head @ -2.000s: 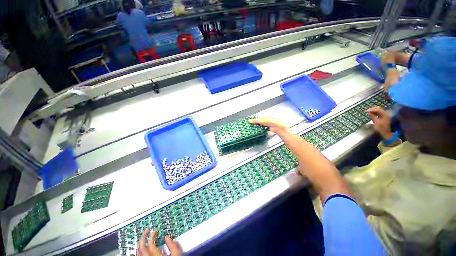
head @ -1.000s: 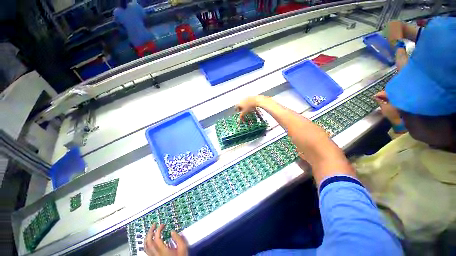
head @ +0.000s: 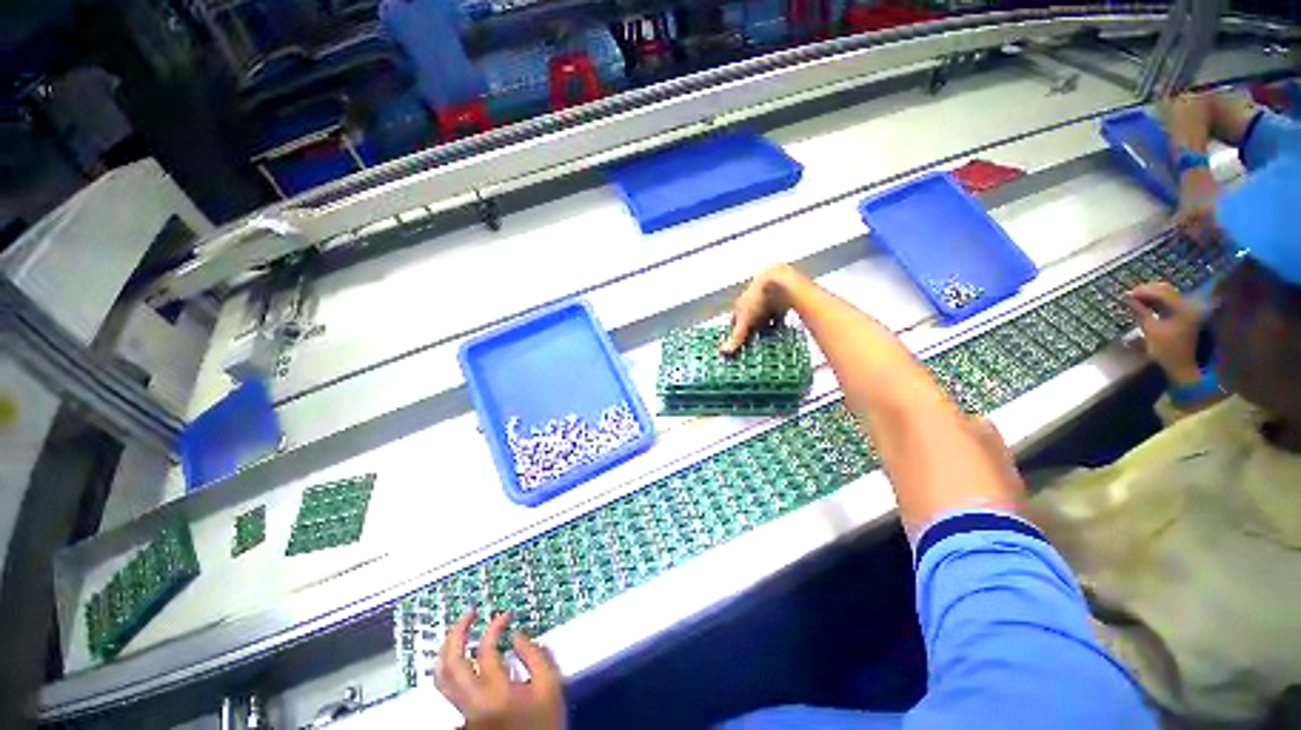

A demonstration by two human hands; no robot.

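Observation:
Green PCB panels [head: 628,528] lie end to end in the rail track along the near edge. My left hand [head: 500,682] is at the track's near left end, fingers apart, fingertips at the last panel's edge. My right hand [head: 763,307] is at the back of a stack of PCB panels [head: 735,374], thumb on top; its other fingers are partly hidden. The stack sits behind the track. Left of it, a blue component tray [head: 549,378] holds a heap of small white-silver and dark components [head: 571,445] at its near end.
A single panel [head: 331,513], a small board piece [head: 248,531] and another panel stack [head: 143,588] lie left. More blue trays stand behind [head: 706,181], right [head: 949,243] and far left [head: 231,435]. A co-worker [head: 1199,499] in a blue cap works close on the right.
My right hand has moved from the stack's right end to its back edge, and the stack sits slightly turned. My left hand stays at the track's left end. The view has shifted.

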